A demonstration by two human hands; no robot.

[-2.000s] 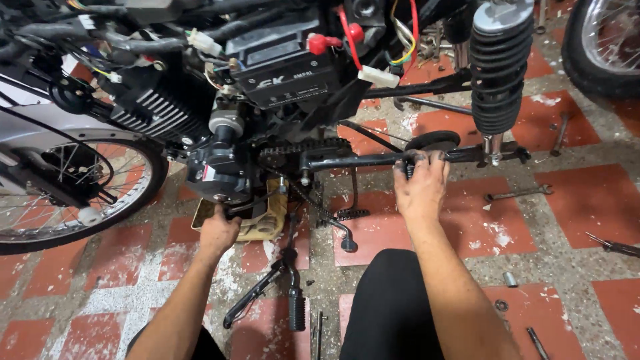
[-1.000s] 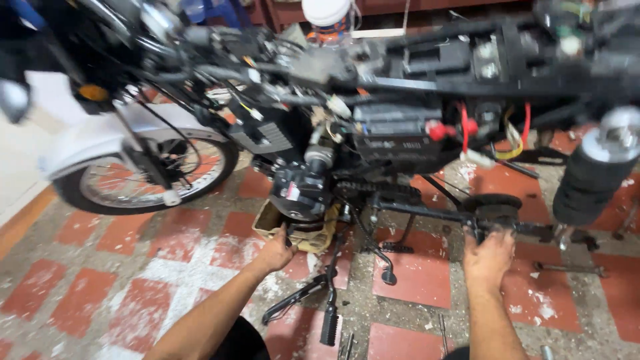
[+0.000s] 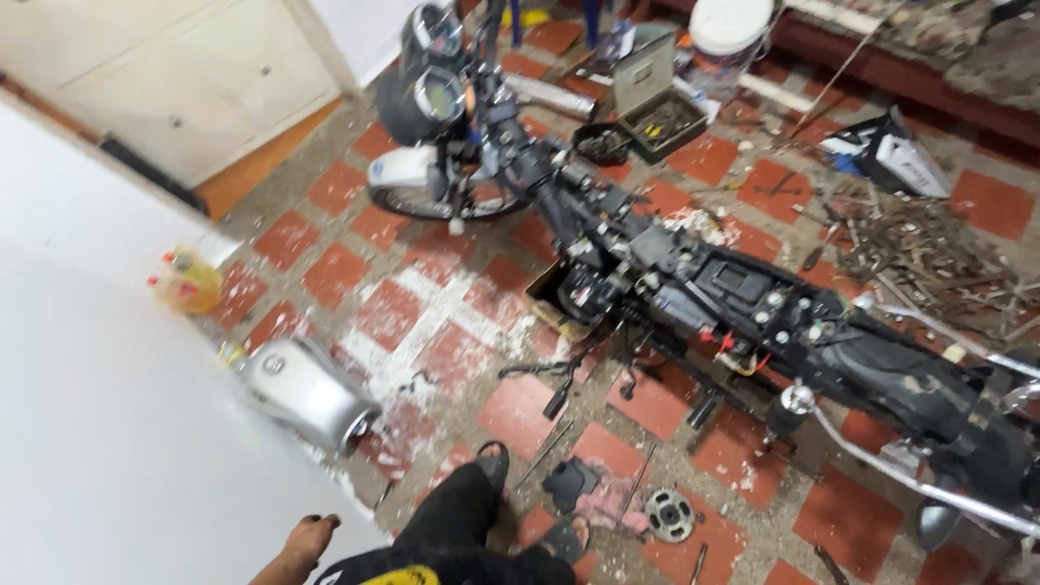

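My left hand is at the lower left, in front of the white wall, touching nothing that I can see. Its fingers look partly curled, and whether it holds something small is unclear. My right hand is out of view. The partly stripped motorcycle stands diagonally across the view, its frame, wiring and engine exposed. Under the engine sits a tan container. A foot peg assembly lies on the floor nearby. The silver fuel tank rests against the wall.
A rear sprocket, a pink cloth and metal rods lie near my feet. Beyond the motorcycle are an open metal toolbox, a white bucket and a heap of tools. Yellowish containers stand by the wall.
Both hands have left the motorcycle's engine side and rear arm; my left hand is now by the wall, my right out of view. The view has risen and swung widely.
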